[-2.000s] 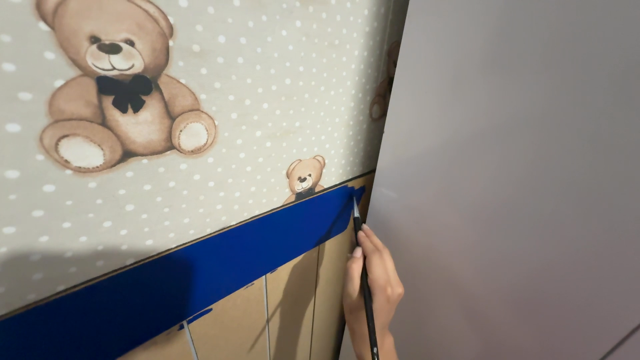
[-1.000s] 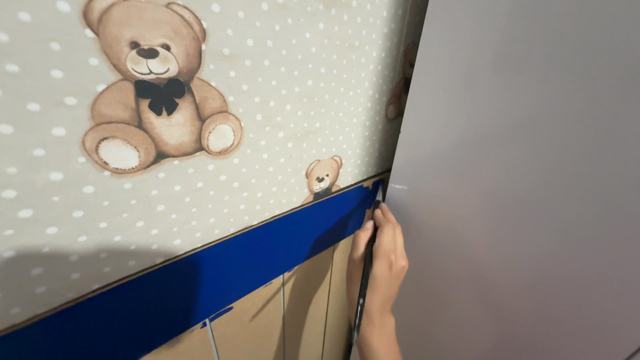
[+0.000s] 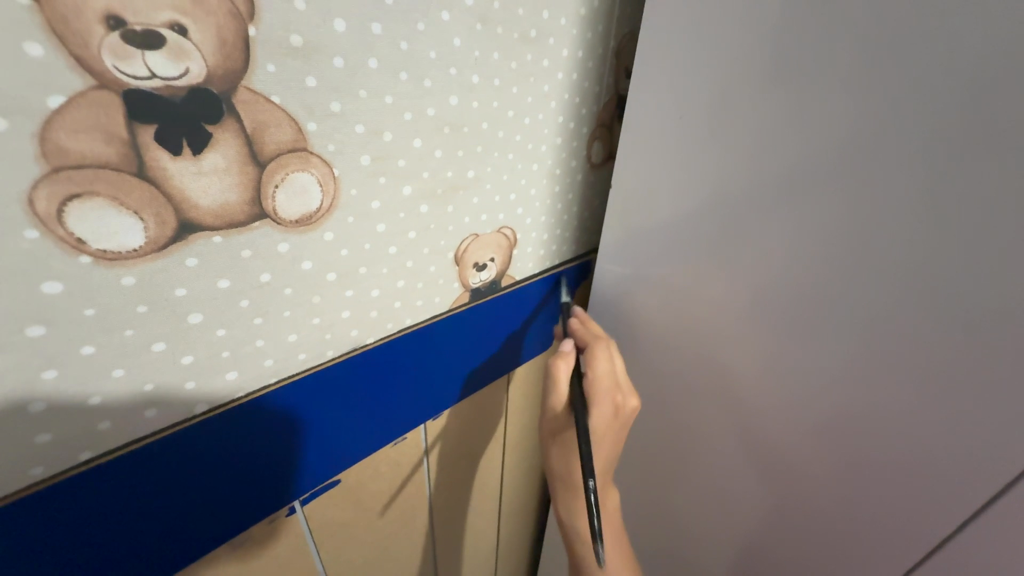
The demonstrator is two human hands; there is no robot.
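My right hand (image 3: 594,384) holds a thin paintbrush (image 3: 582,424) with a long black handle, which slants down across the palm side. The bristles touch the right end of a blue painted band (image 3: 352,400), close under its upper edge and near the corner. Below the band lies a tan panel (image 3: 468,480) with narrow upright grooves and a few blue smears by the band's lower edge. My left hand is not in view.
Above the band, dotted wallpaper (image 3: 384,192) shows a large teddy bear (image 3: 192,144) and a small one (image 3: 484,264). A smooth grey surface (image 3: 816,264) stands close on the right of my hand. Shadows fall over the band.
Blue now covers more of the band's right end, where tan showed beside the brush. The hand has kept hold of the brush near that corner, and the view has shifted.
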